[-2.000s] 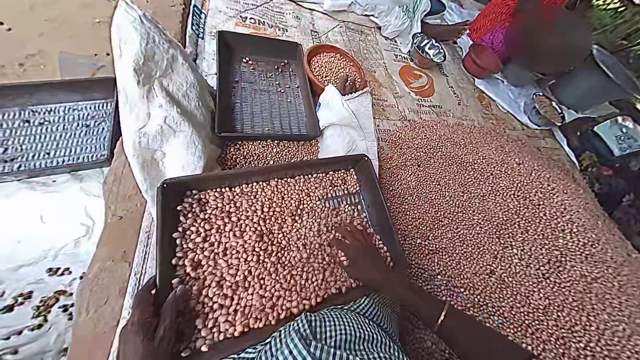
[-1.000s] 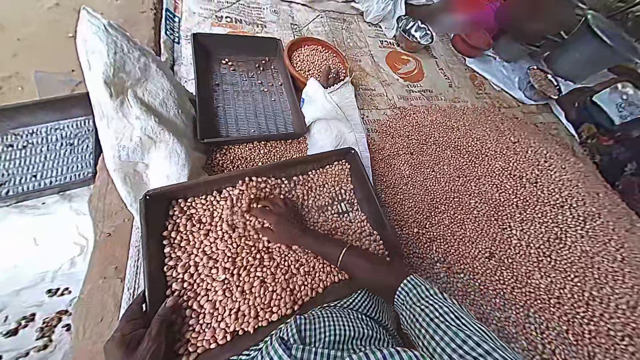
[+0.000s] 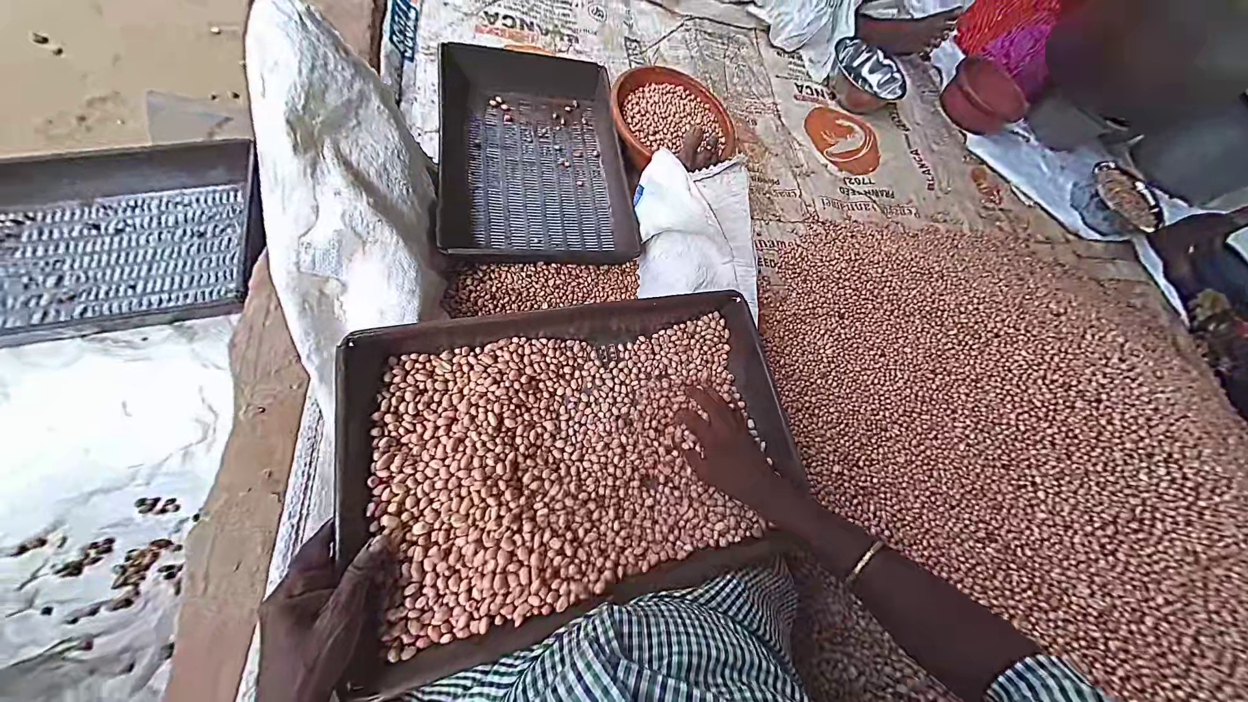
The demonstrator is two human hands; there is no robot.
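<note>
A black slotted tray (image 3: 353,429), filled with a layer of shelled peanuts (image 3: 507,468), lies tilted over my lap. My left hand (image 3: 327,609) grips its lower left corner, thumb over the rim. Inside the tray, at the right, my right hand (image 3: 721,444) rests on the peanuts with its fingers spread; whether any nuts are under the fingers is hidden. A bracelet circles the right wrist. To the right of the tray spreads a wide heap of peanuts (image 3: 1014,409).
Beyond are another black slotted tray (image 3: 541,185) with a few nuts, a clay bowl (image 3: 624,127) of peanuts and a white sack (image 3: 336,185). A third slotted tray (image 3: 127,322) lies left. At upper right, a person sits near a reddish pot (image 3: 985,95) and a metal bowl (image 3: 870,70).
My right hand has moved from the tray's upper middle to its right side. My left hand keeps its hold on the lower left corner.
</note>
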